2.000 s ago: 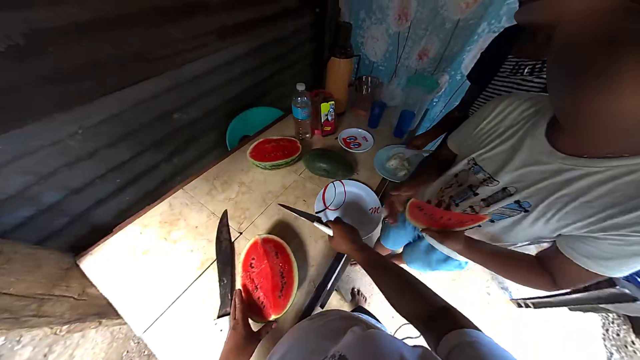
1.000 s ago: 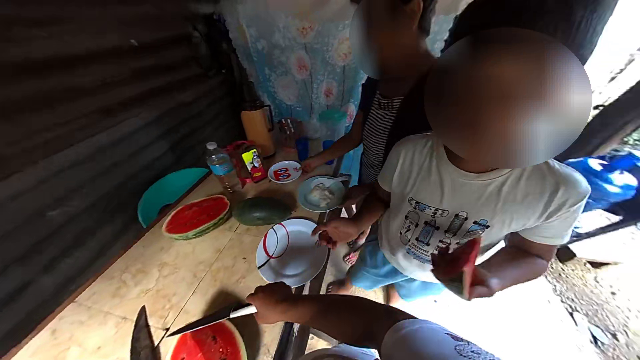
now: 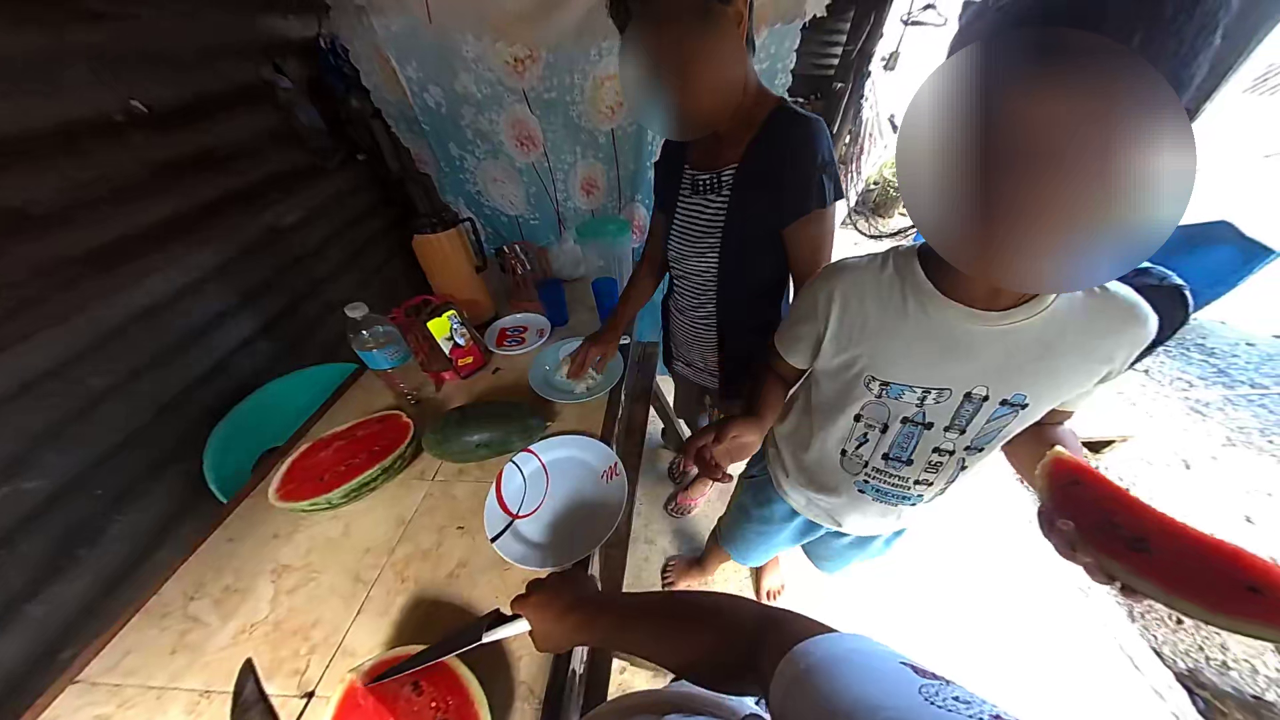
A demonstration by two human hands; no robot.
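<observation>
My right hand grips the white handle of a kitchen knife at the lower middle. The blade lies over, or just above, the red face of a cut watermelon piece at the bottom edge; contact is unclear. My left hand is out of the frame. To the left, the dark tip of a large blade shows on the table. A white plate with a red ring design sits just beyond my right hand. Farther back are a watermelon half, red side up, and a whole dark green watermelon.
The tiled table runs along a corrugated wall. At its back stand a water bottle, an orange thermos and blue cups. One person touches food on a light blue plate; another holds a watermelon slice at right.
The view has swung up and right, and my left hand has left it. My right hand, still on the knife, has moved from beside the plate to the near watermelon piece.
</observation>
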